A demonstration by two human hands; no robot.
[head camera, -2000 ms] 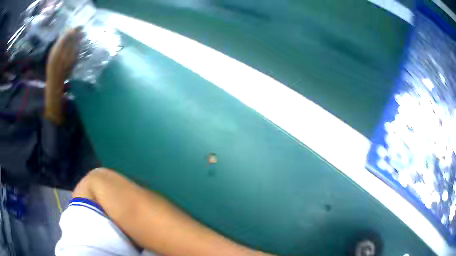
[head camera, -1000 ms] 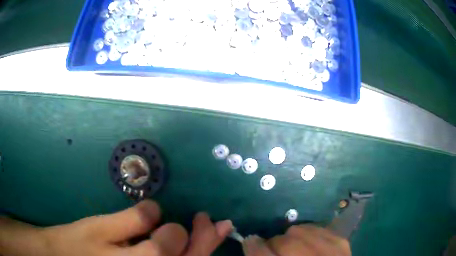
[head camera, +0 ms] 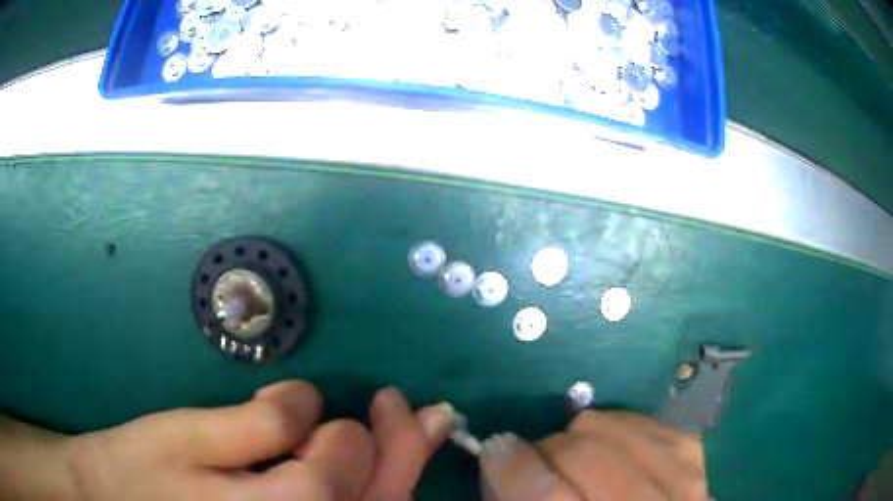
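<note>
My left hand (head camera: 323, 455) is at the bottom, left of centre, with its fingers bent and its fingertips pointing right. My right hand (head camera: 607, 460) is at the bottom, right of centre, partly cut off by the lower edge. A thin whitish piece, likely a cotton swab (head camera: 466, 440), is pinched between the fingertips of both hands; its ends are hidden by the fingers. Several small round discs (head camera: 530, 324) lie loose on the green bench (head camera: 372, 338) above the hands. One disc (head camera: 581, 394) lies just above my right hand's knuckles.
A black perforated ring part (head camera: 251, 298) lies left, above my left hand. A grey metal bracket (head camera: 697, 396) lies right, beside my right hand. A blue tray (head camera: 411, 96) heaped with discs stands at the top, over the pale rail (head camera: 392, 132). A dark speck is far left.
The view has swung from the bench's left part, with another person's arm and clear plastic, to the discs and tray. Over the last second, bench items shifted upward in view; both hands kept their pinch.
</note>
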